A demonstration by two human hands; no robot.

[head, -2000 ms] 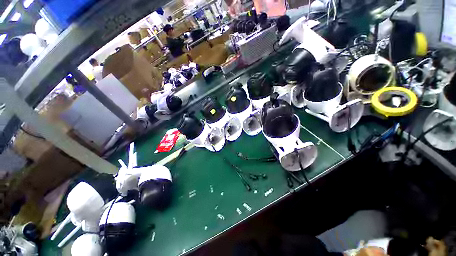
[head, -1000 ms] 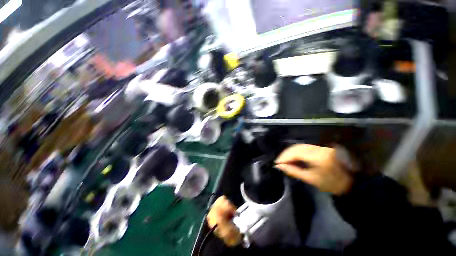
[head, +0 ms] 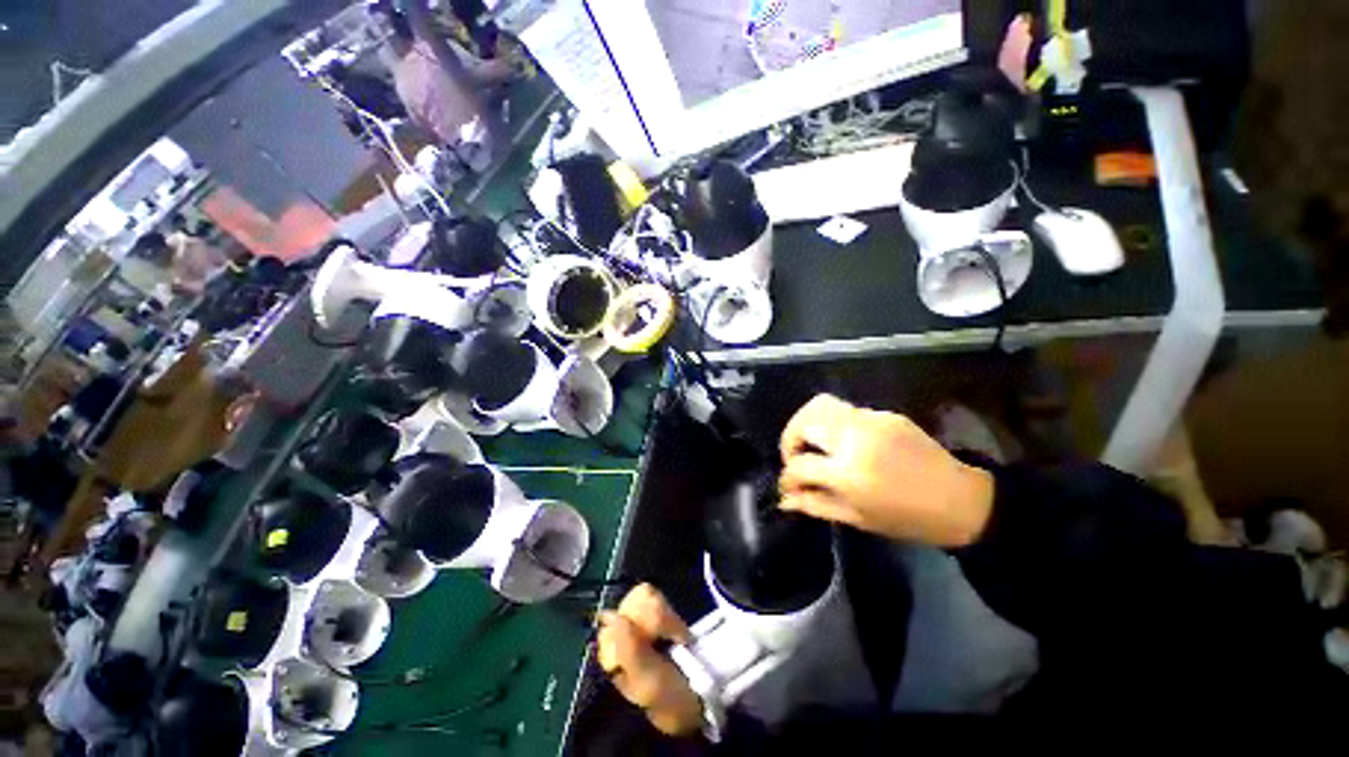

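A white PTZ dome camera (head: 762, 592) with a black head is over my lap, black head upward. My left hand (head: 645, 661) holds its white bracket base at the lower left. My right hand (head: 866, 470) is at the upper right side of the black head, fingers bent together against or just beside it. Whether the fingertips hold anything small cannot be told. A thin black cable lies near my left hand.
Several dome cameras (head: 444, 510) lie on the green mat (head: 459, 629) at left. A tape roll (head: 639, 318) is beside a cream ring part (head: 577, 297). Behind are a monitor (head: 829, 45), keyboard (head: 843, 184), mouse (head: 1080, 240) and another dome camera (head: 962, 215). A pale frame post (head: 1179, 281) stands right.
The view has swung right from the green mat to my lap and the monitor shelf. Both hands and the held camera came into view. Since one second ago, my right hand has moved slightly left.
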